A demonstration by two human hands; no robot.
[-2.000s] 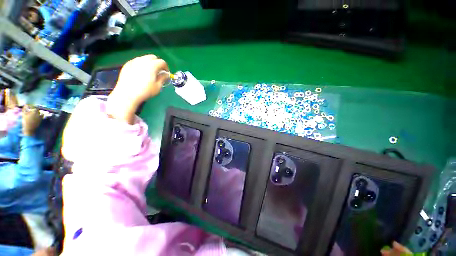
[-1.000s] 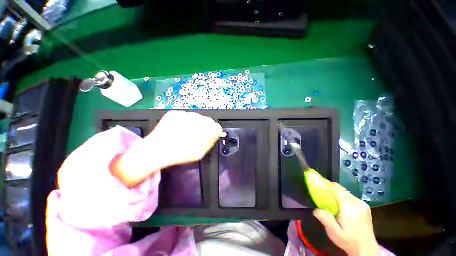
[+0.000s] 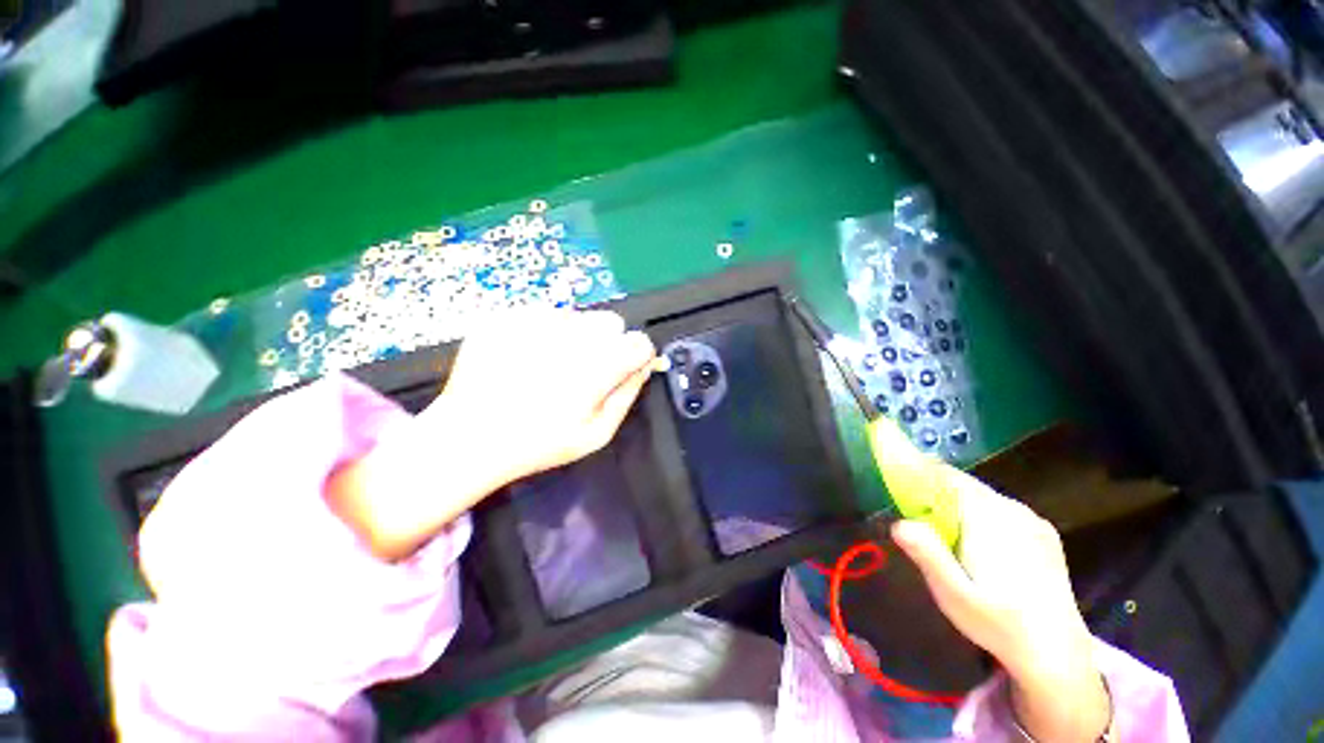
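Observation:
My left hand (image 3: pixel 545 392) pinches a thin yellow-tipped swab (image 3: pixel 661 364), mostly hidden by the fingers. Its tip is at the camera lenses of the rightmost smartphone (image 3: pixel 762 443), back side up in the black foam tray (image 3: pixel 661 479). Another smartphone (image 3: pixel 584 544) lies in the pocket beside it, its top hidden by my left hand. My right hand (image 3: pixel 1002 581) grips a lime-green handled tool (image 3: pixel 912 476) with a thin metal shaft; its tip is by the tray's top right corner, off the phone's lenses.
A pile of loose rings (image 3: pixel 436 283) lies behind the tray, a white dispenser bottle (image 3: pixel 157 366) at the left. A carrier film strip (image 3: pixel 915 349) lies right of the tray. Black tray stacks (image 3: pixel 1075 232) stand at the right. A red cord (image 3: pixel 857 639) hangs below my right hand.
The view has shifted right. My left hand has gone from the bottle to the phones, now at the rightmost one. The green tool's tip has moved off that phone's camera area.

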